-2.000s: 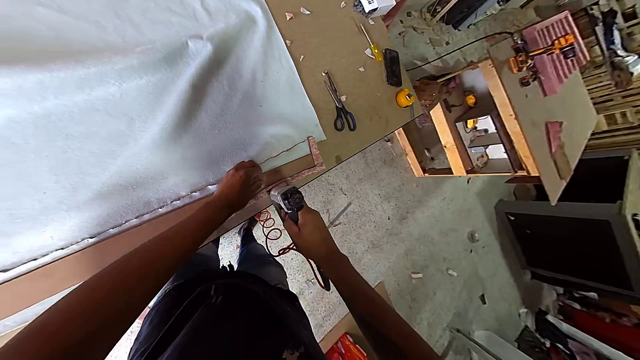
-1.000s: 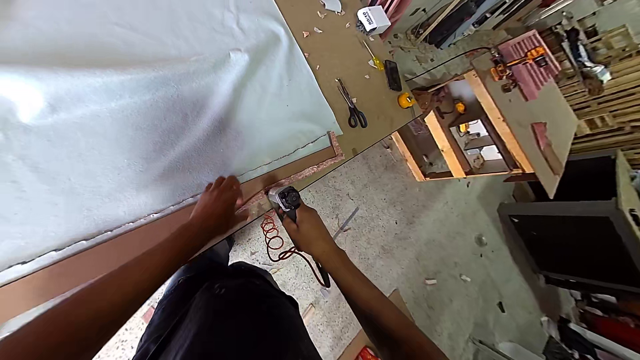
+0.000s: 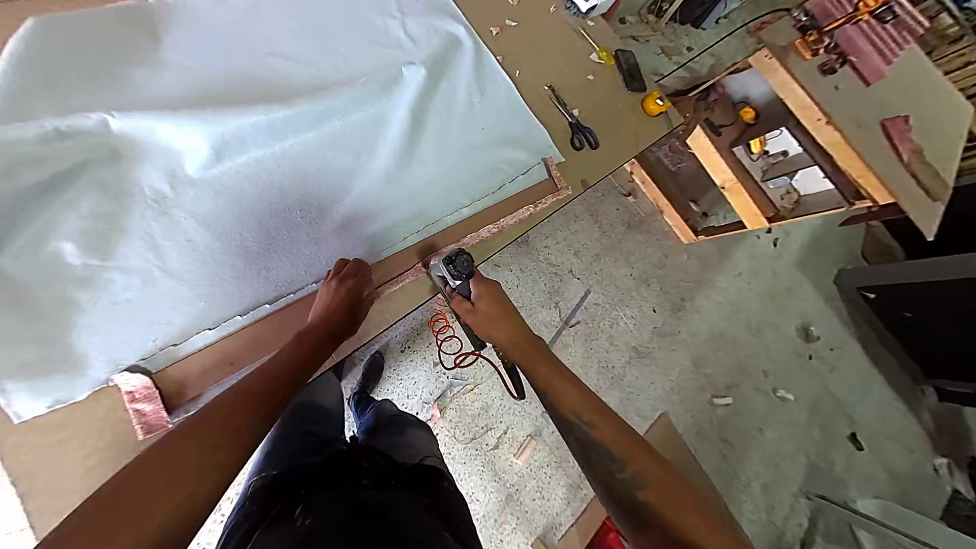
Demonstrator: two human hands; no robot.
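My right hand (image 3: 488, 305) grips a pneumatic stapler (image 3: 456, 271), its nose against a strip of pink fabric (image 3: 511, 221) along the edge of a brown board (image 3: 473, 221). A coiled red air hose (image 3: 450, 335) hangs below the tool. To the left, my left hand (image 3: 345, 297) presses on the board's edge with fingers bent; whether it pinches the fabric cannot be told. White sheet material (image 3: 267, 168) covers most of the board. Another pink fabric piece (image 3: 143, 404) folds over the board's left end.
Scissors (image 3: 576, 126), a yellow-handled screwdriver (image 3: 602, 53), a black object (image 3: 629, 70) and a yellow tape measure (image 3: 653, 104) lie on the worktable (image 3: 534, 69). A wooden-framed bench (image 3: 808, 130) stands at right, bearing a drill (image 3: 854, 19). Scraps lie on the floor.
The view has shifted, now showing the board's left end. My left hand has gone from spread fingers to bent ones. The stapler remains in my right hand at the fabric strip.
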